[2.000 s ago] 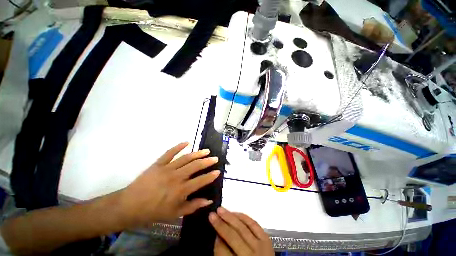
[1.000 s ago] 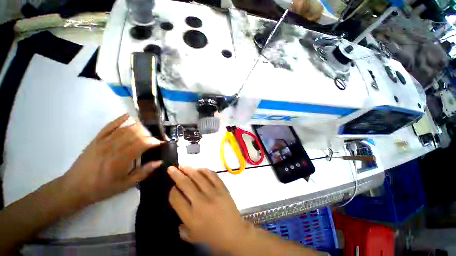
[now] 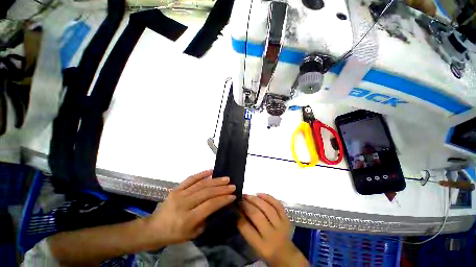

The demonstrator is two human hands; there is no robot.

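Note:
A black fabric strip (image 3: 232,148) runs from under the needle area of the white sewing machine (image 3: 308,39) toward me and over the table's front edge. My left hand (image 3: 195,208) lies flat on the strip near the front edge, fingers pointing right. My right hand (image 3: 266,224) is at the strip's right edge, its fingertips touching the fabric close to my left fingertips. The presser foot (image 3: 249,110) is at the strip's far end. The lower part of the strip is partly hidden by my hands.
Yellow-and-red-handled scissors (image 3: 317,141) and a smartphone (image 3: 370,151) lie right of the needle. Long black strips (image 3: 86,112) lie at the left, another short frayed strip (image 3: 211,31) behind. A brown-handled tool (image 3: 456,184) is far right. Blue crates (image 3: 355,250) stand below the table.
The view has swung back left and down. Both hands, at the needle area one second ago, are now near the table's front edge. More of the strip shows flat between hands and needle.

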